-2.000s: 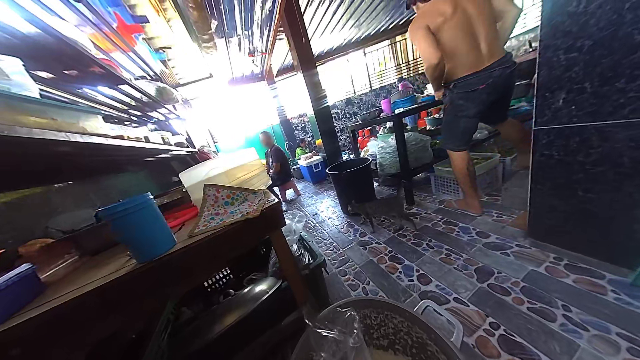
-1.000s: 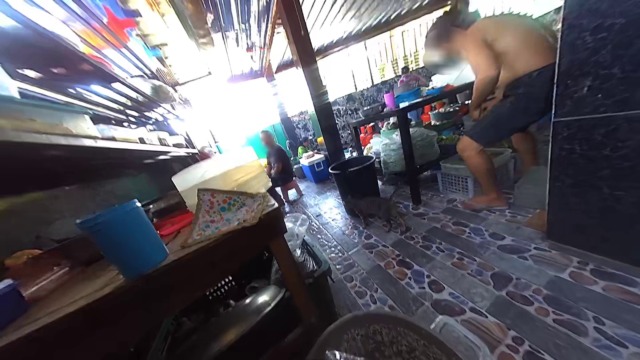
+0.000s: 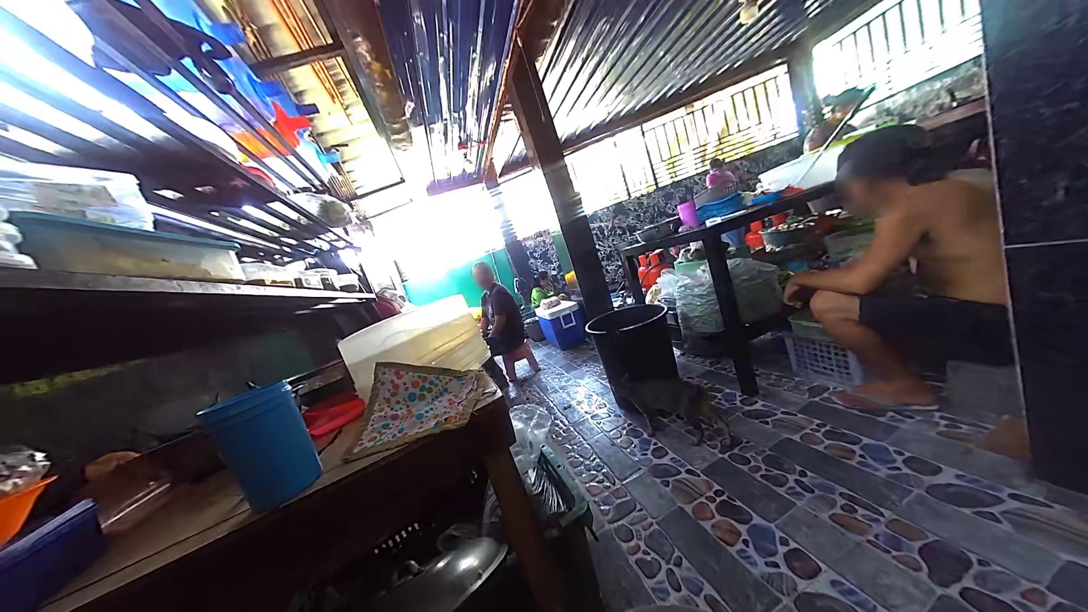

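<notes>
Neither my left hand nor my right hand shows in the head view. Closest on the left is a wooden table (image 3: 204,544). On it stand a blue plastic container (image 3: 261,446), a dotted cloth (image 3: 416,406) and a pale translucent plastic tub (image 3: 412,336), with the cloth resting against the tub. A red plastic item (image 3: 333,414) lies behind the blue container. At the table's left end are a dark blue bin (image 3: 51,552) and part of an orange bowl (image 3: 24,508). A metal lid or pan (image 3: 459,574) sits below the table.
A large black bucket (image 3: 633,344) stands on the patterned tile floor, with a cat (image 3: 676,404) beside it. A shirtless person (image 3: 926,246) sits low at right, near a dark table (image 3: 722,225). Another person (image 3: 501,314) sits farther back, near a blue cooler (image 3: 561,325). A dark tiled pillar (image 3: 1041,238) borders the right.
The shirtless person has gone from standing, through bending, to sitting low. The large pot at the bottom has nearly left the view as the view shifted. The cat has moved slightly beside the bucket.
</notes>
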